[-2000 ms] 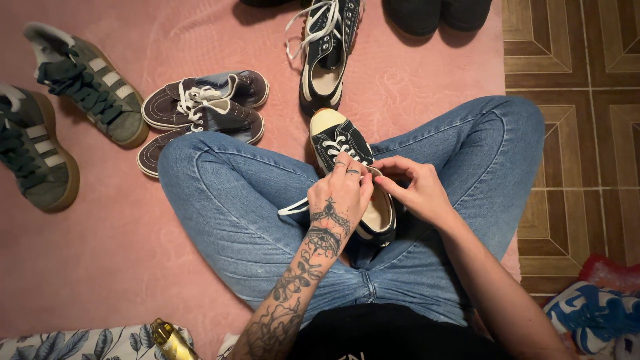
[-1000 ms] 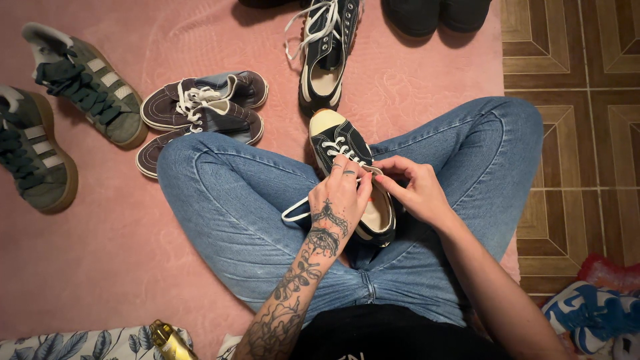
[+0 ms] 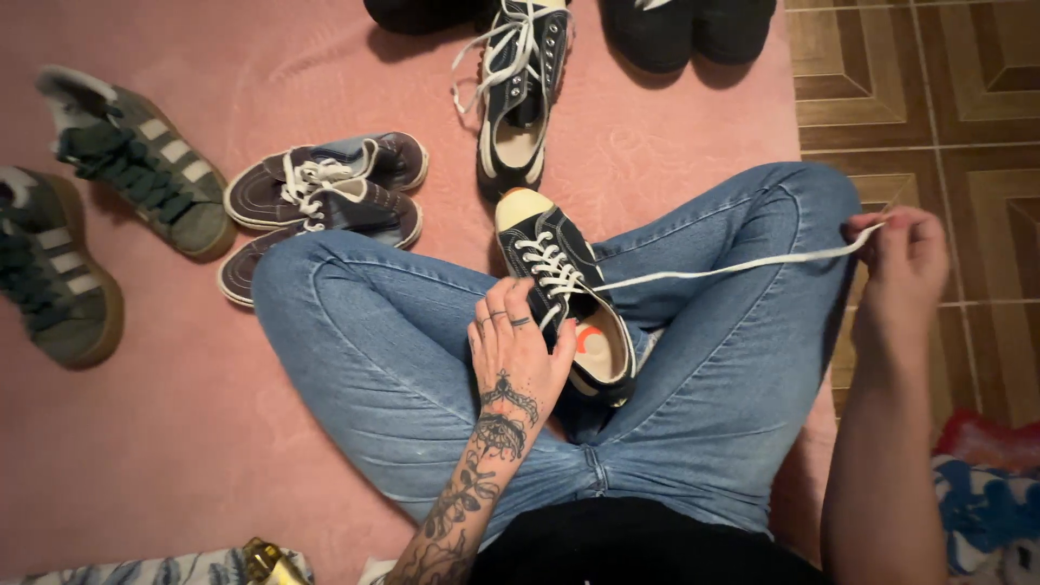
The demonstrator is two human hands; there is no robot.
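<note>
A black canvas sneaker with a cream toe cap point(image 3: 522, 210) rests between my crossed legs, toe pointing away from me. My left hand point(image 3: 516, 337) lies on the near left side of it, fingers against the upper beside the eyelets. Out past my right knee, my right hand point(image 3: 902, 252) pinches the end of a white shoelace point(image 3: 731, 266), pulled taut from the upper eyelets. Lacing crosses the tongue in several rows. Beyond the toe lies a matching sneaker point(image 3: 516, 142), its white lace loose and partly out of the eyelets.
Dark brown and blue sneakers point(image 3: 264, 191) lie by my left knee, with green striped sneakers point(image 3: 166, 191) farther left. Black shoes point(image 3: 654, 41) stand at the top on the pink blanket point(image 3: 187, 439). Tiled floor point(image 3: 991, 203) borders it at right. A gold object point(image 3: 272, 562) lies at bottom left.
My right hand has moved from the sneaker out to the right, drawing the white lace with it. My left hand has shifted from the lacing to the shoe's left side.
</note>
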